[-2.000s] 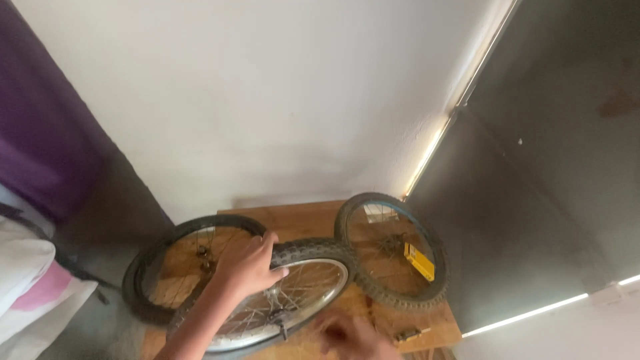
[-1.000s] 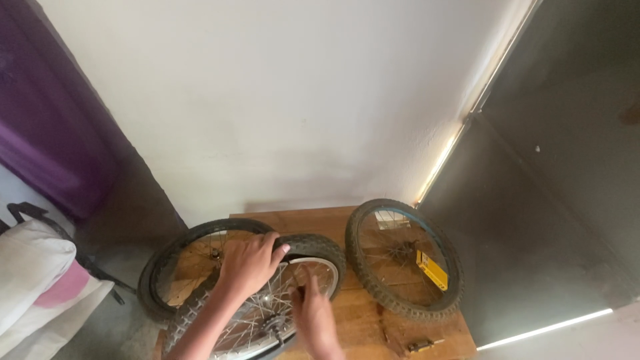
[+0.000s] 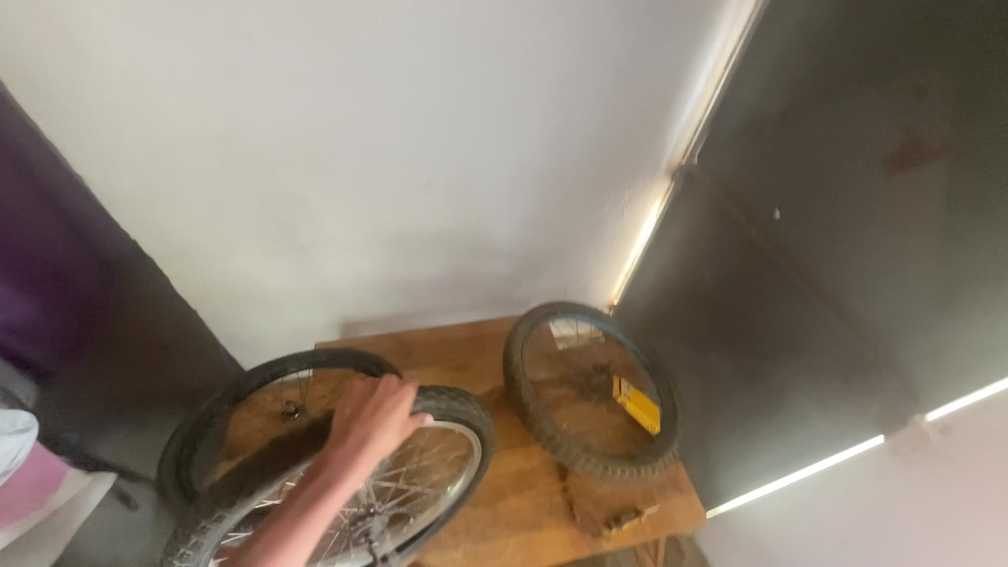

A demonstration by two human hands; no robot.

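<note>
My left hand [image 3: 374,417] grips the top of a bicycle wheel's knobby black tire [image 3: 457,405], its thumb over the side by the silver rim. This wheel stands tilted at the near left of the wooden table [image 3: 504,504], its spokes and hub facing me. Behind it on the left is a second bicycle wheel [image 3: 181,441] with a black tire, partly covered by the first. A third wheel [image 3: 528,402], with a knobby tire, lies at the right of the table, and a yellow box [image 3: 636,405] shows within its ring. My right hand is out of view.
Small metal parts or a tool [image 3: 626,520], blurred, lie at the table's near right edge. A pale wall [image 3: 433,157] rises behind the table, and a dark panel [image 3: 787,315] is on the right. Pink and white cloth [image 3: 39,488] is at the far left.
My right hand, at the front wheel's spokes one second ago, has left the view. My left hand remains on the tire.
</note>
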